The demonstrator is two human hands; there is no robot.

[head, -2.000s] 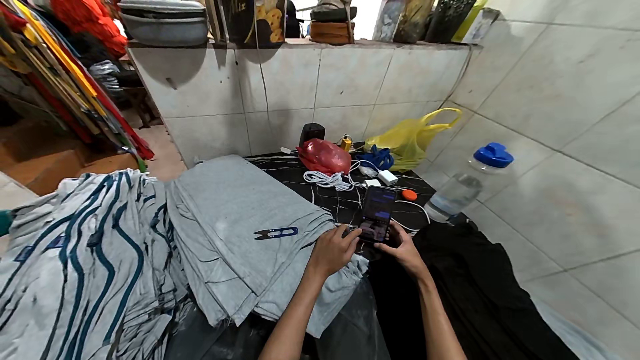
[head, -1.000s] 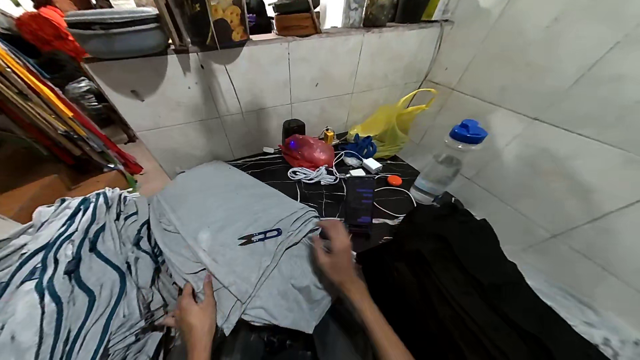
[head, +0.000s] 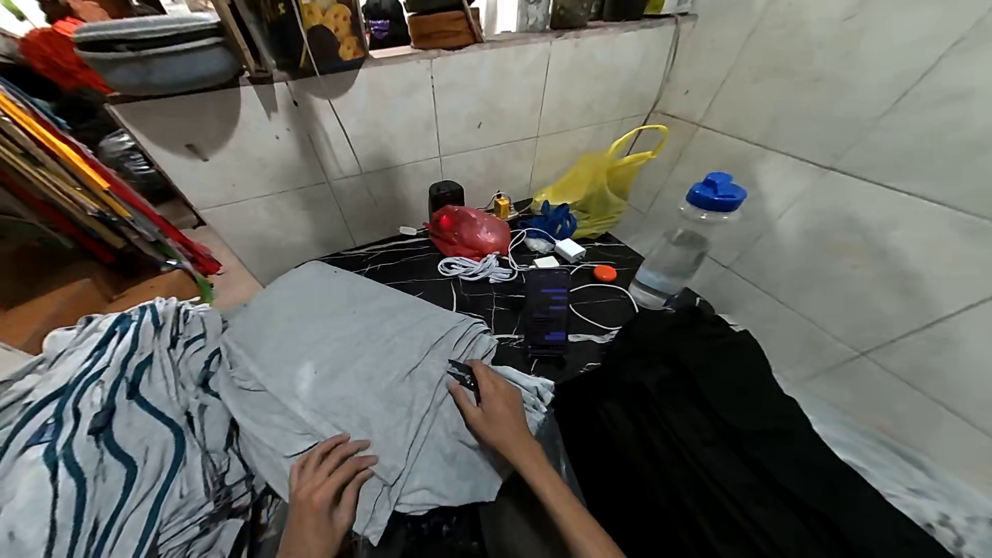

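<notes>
My right hand (head: 496,407) holds dark thread snips (head: 463,373) between thumb and fingers, above the right side of a stack of folded grey fabric (head: 349,349). My left hand (head: 327,480) rests on the near edge of that stack, its fingers slightly spread and nothing seen in them. A smartphone (head: 547,310) with a lit screen lies on the black marble-patterned tabletop (head: 403,267), just beyond my right hand. Black fabric (head: 697,418) is heaped to the right. White fabric with teal wavy stripes (head: 116,418) is piled to the left.
Behind the phone are a red plastic bag (head: 469,232), a coiled white cable (head: 474,268), a white charger (head: 570,249), an orange round object (head: 604,273) and a yellow plastic bag (head: 597,190). A water bottle (head: 673,256) with a blue lid stands by the tiled wall (head: 876,186).
Both hands held the phone two seconds ago; it now lies on the tabletop. The snips, which lay on the grey fabric, are now in my right hand. My left hand has moved onto the stack's near edge.
</notes>
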